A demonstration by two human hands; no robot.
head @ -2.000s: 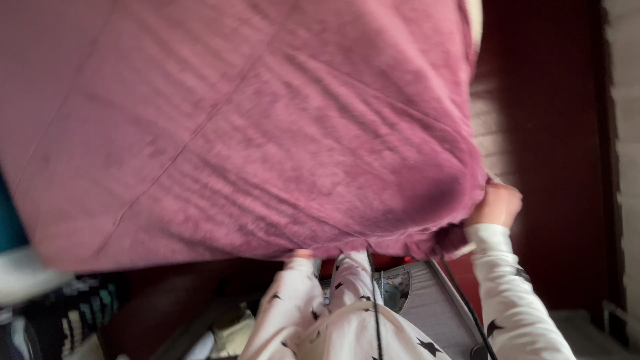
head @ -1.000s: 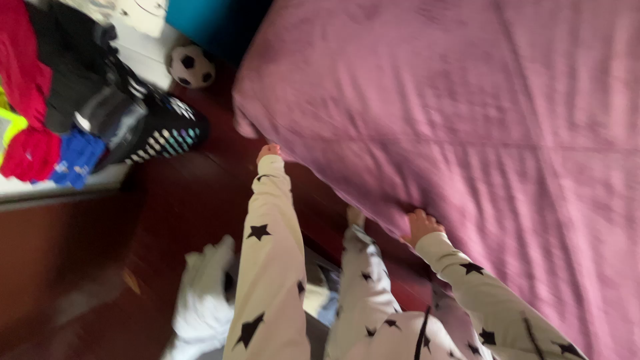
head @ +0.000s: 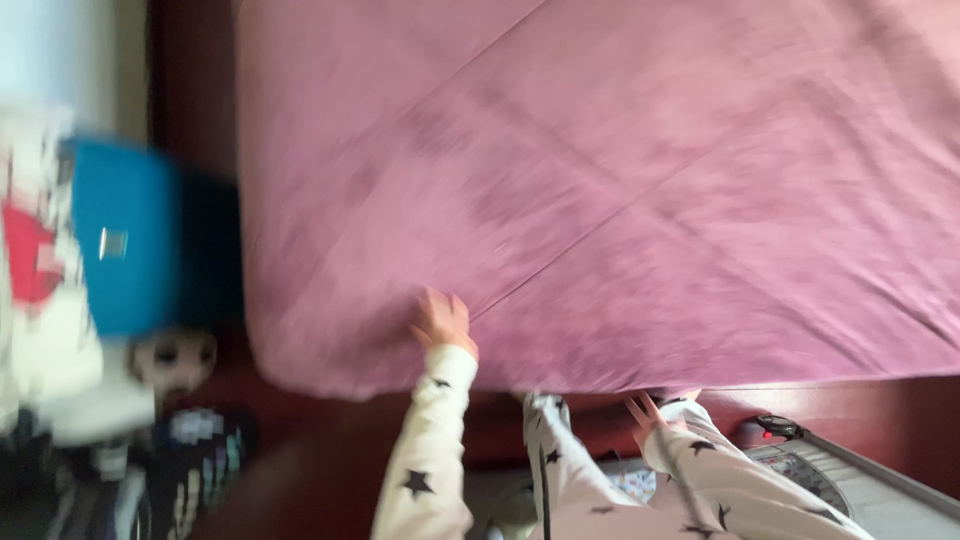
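A pink fabric cover lies spread over what looks like a mattress, with creases running diagonally across it. My left hand rests on the cover near its lower left corner, fingers apart, holding nothing. Just below the cover's near edge is my right hand, fingers spread and empty, close to the edge; whether it touches the fabric cannot be told. Both sleeves are white with black stars. The picture is blurred by motion.
To the left stand a blue box-like object and a blurred football, with piled clothes below. A grey-framed item with patterned fabric lies at the lower right on the dark red floor.
The view has swung strongly. My left hand, at the cover's edge one second ago, now lies on top of the cover. My right hand has come off the fabric to just below its edge.
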